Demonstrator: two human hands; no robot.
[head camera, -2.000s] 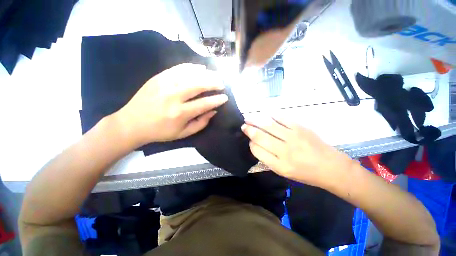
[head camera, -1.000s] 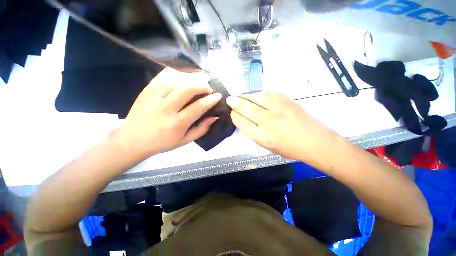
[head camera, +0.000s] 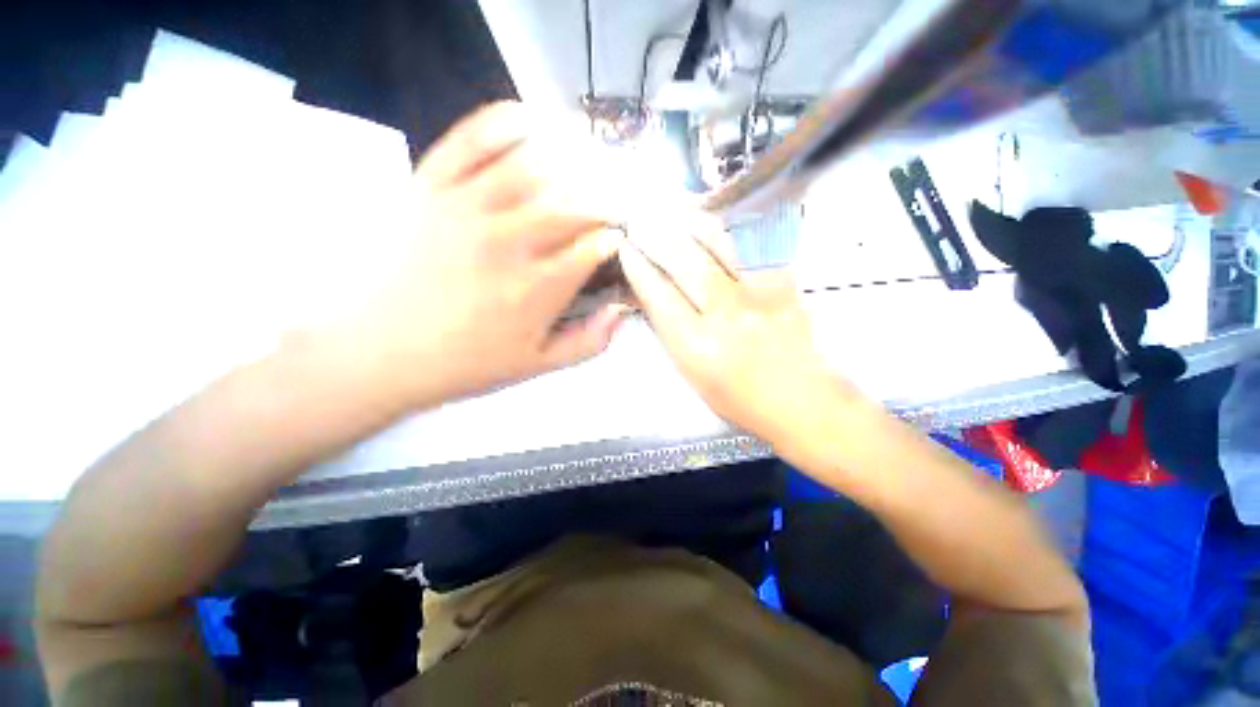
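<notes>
My left hand is blurred, left of the needle area, with its fingers curled over a small visible bit of black fabric. My right hand lies just right of it, fingertips touching the left hand's fingers at the fabric's edge. Most of the piece is hidden by the hands. The sewing machine's needle area is bright and glaring just beyond the fingers. I cannot tell whether the right fingers pinch the cloth.
Thread snips and a crumpled black cloth heap lie on the white table at right. A large black fabric mass is at the upper left. A ruler strip runs along the front edge. Blue crates and red plastic are below.
The wide black panel beside my left hand has gone from its earlier place, baring white table there. Both hands have drawn together, and less fabric shows under them. The view has shifted.
</notes>
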